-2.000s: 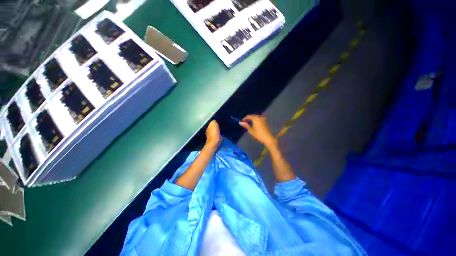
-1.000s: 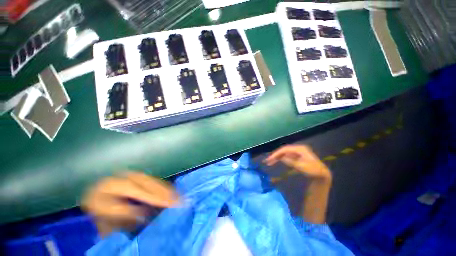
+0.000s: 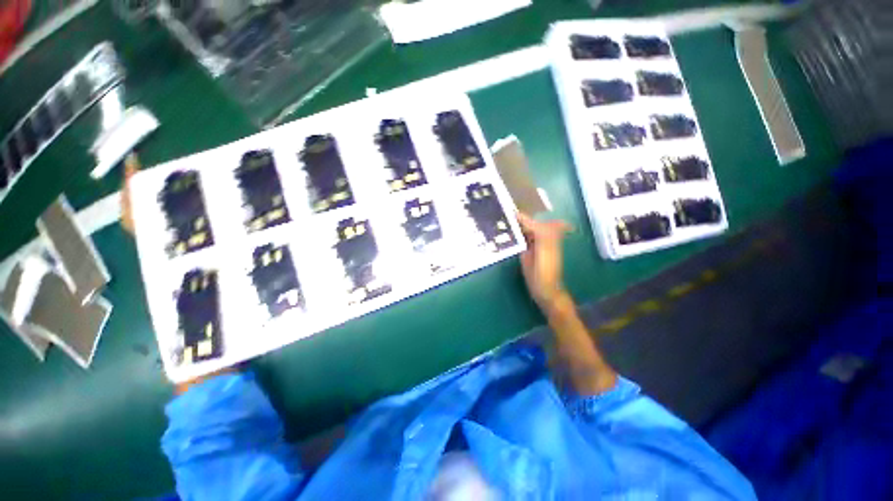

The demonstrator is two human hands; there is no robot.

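Note:
A white parts tray [image 3: 220, 245] with two rows of pockets, each holding a black phone part [image 3: 325, 172], is between my hands. My left hand [image 3: 130, 194] holds its left end, fingertips at the upper left edge; most of the hand is hidden under the tray. My right hand [image 3: 544, 256] grips the tray's right end near the lower corner, fingers partly hidden. Whether more trays are under it cannot be seen.
A second white tray [image 3: 590, 157] with black parts lies to the right. Sticker sheets [image 3: 73, 245] lie at the left, another [image 3: 768, 96] at the far right. Clear plastic trays [image 3: 274, 49] are at the back. A strip of dark parts [image 3: 54, 113] is at far left.
Both hands have moved from in front of my body to the ends of the tray and taken hold. The tray looks larger and closer, and its thick stacked front side no longer shows.

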